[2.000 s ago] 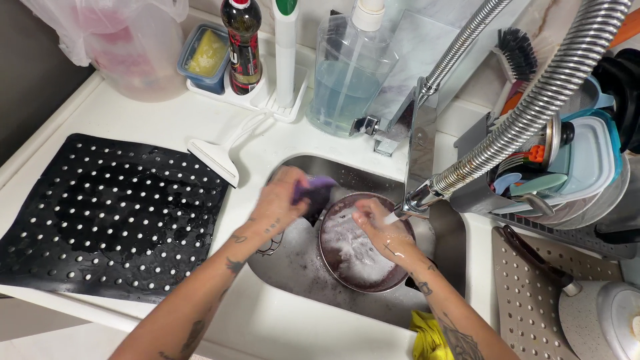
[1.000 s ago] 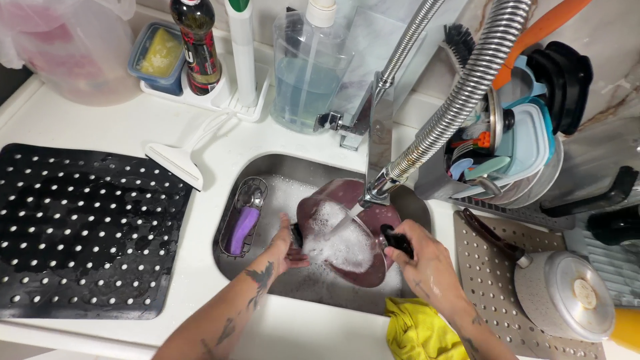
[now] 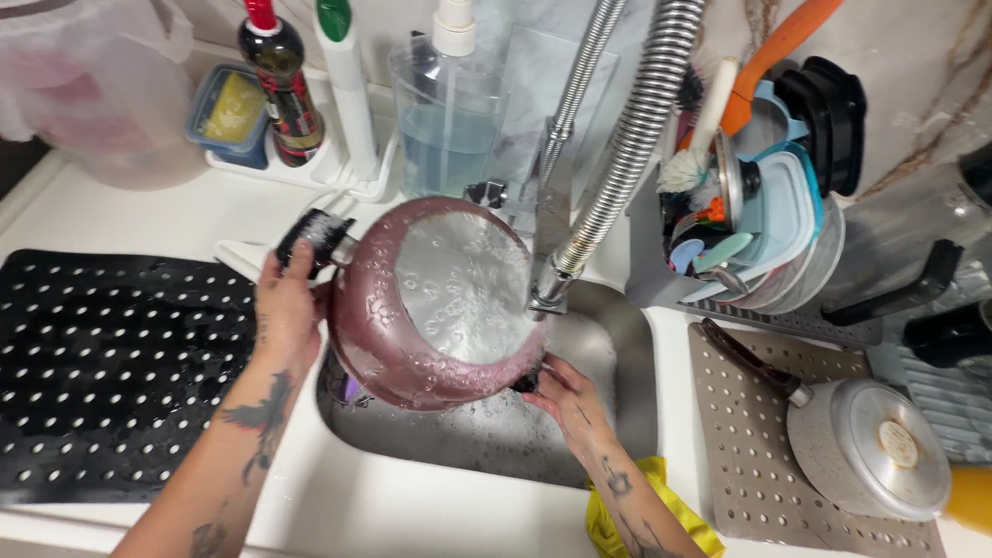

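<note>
A wet maroon two-handled pot (image 3: 372,341) is tilted over the sink (image 3: 496,442), its metal base facing up toward me. My left hand (image 3: 291,310) grips one black side handle, which has foam on it. The other black handle is held in the fingers of my right hand (image 3: 570,399). The pot's base is right beside the tip of the spring-hose faucet (image 3: 550,291), and water and drops cover it. Part of a purple item (image 3: 353,389) shows in the sink behind the pot.
A black perforated mat (image 3: 116,372) lies left. Behind stand a sauce bottle (image 3: 283,93), a sponge box (image 3: 232,116) and a soap dispenser (image 3: 449,116). Right are a loaded dish rack (image 3: 647,263) and a saucepan (image 3: 837,442) on a perforated mat. A yellow cloth (image 3: 659,511) hangs by the sink's front.
The pot was low in the sink with foam inside; it is now raised and turned so its base shows. The left hand has moved up and left with it.
</note>
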